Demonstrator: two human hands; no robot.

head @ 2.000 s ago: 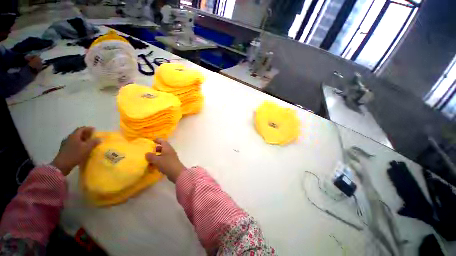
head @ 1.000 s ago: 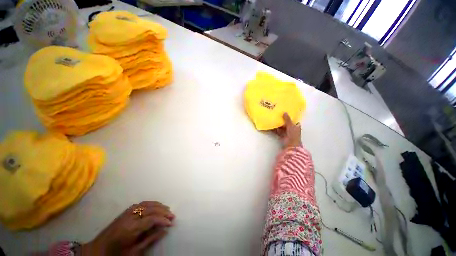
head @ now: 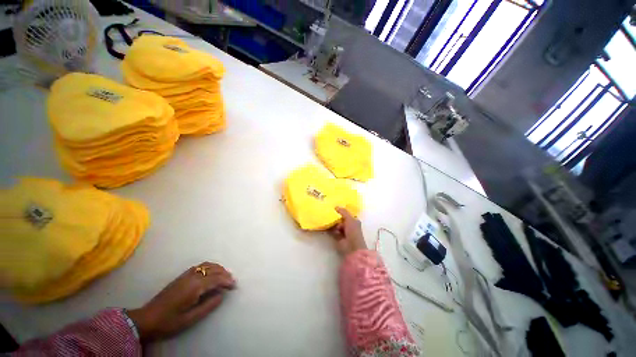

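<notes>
My right hand (head: 346, 232) pinches the lower right edge of a yellow fabric piece (head: 314, 206) that bears a small dark motif. Another yellow piece or small pile (head: 343, 155) lies just behind it, towards the far table edge. My left hand (head: 185, 298) rests on the white table with fingers loosely bent and holds nothing that I can see. Two tall stacks of yellow pieces, one nearer (head: 111, 139) and one farther (head: 174, 84), stand at upper left. A lower fanned pile (head: 63, 237) lies at the left edge.
A white fan (head: 57, 35) stands behind the stacks. At right lie a white power strip (head: 422, 233) with a black adapter (head: 431, 248), a thin pen-like tool (head: 427, 297), grey straps (head: 462, 258) and black fabric scraps (head: 512, 258). Sewing machines stand beyond the table.
Both hands were on the fanned pile two seconds ago. My right hand then reached the separate yellow pile and has now drawn one piece nearer. My left hand stays on the table.
</notes>
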